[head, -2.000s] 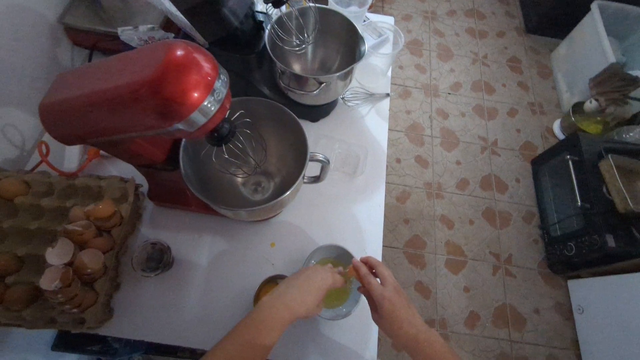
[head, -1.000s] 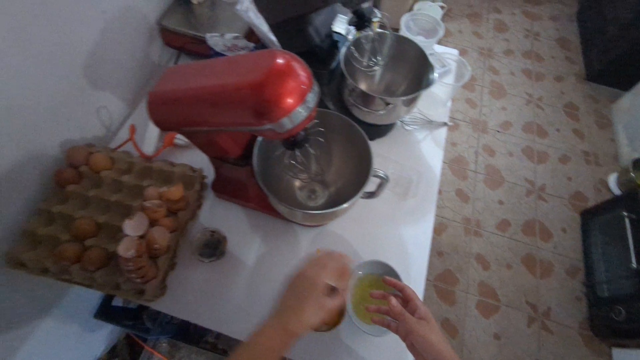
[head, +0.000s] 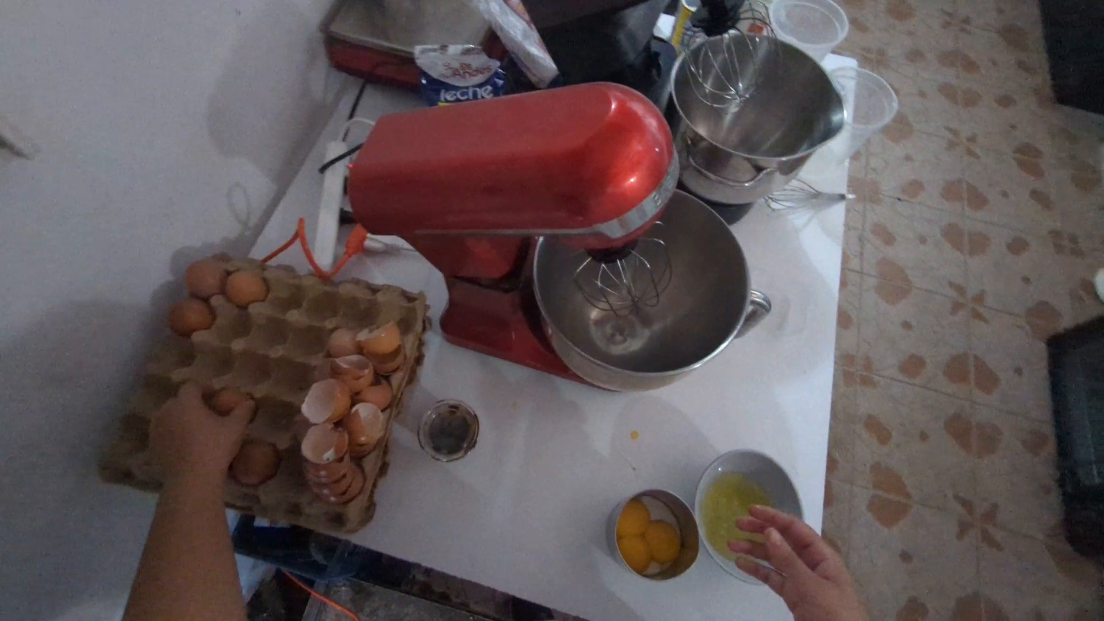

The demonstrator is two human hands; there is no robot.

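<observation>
My left hand (head: 197,431) reaches into the cardboard egg tray (head: 276,332), its fingers around a brown egg (head: 231,401). Another brown egg (head: 255,463) sits just below it. Stacked cracked eggshells (head: 328,448) fill the tray's right side. My right hand (head: 793,552) hovers over the rim of a white bowl (head: 749,509) of egg white, fingers apart and holding nothing. Touching or nearly touching that bowl on its left is a small round metal container (head: 654,533) with several egg yolks (head: 647,536).
A red stand mixer (head: 517,172) with a steel bowl (head: 642,293) stands mid-table. Behind it are a second mixer bowl (head: 759,112), a loose whisk (head: 802,198) and clear plastic containers (head: 867,99). A small glass jar (head: 448,429) stands beside the egg tray.
My left hand has moved from the bowl and yolk container over to the egg tray. My right hand remains by the bowl; the eggshell seen at my hands earlier is gone. The view has shifted left.
</observation>
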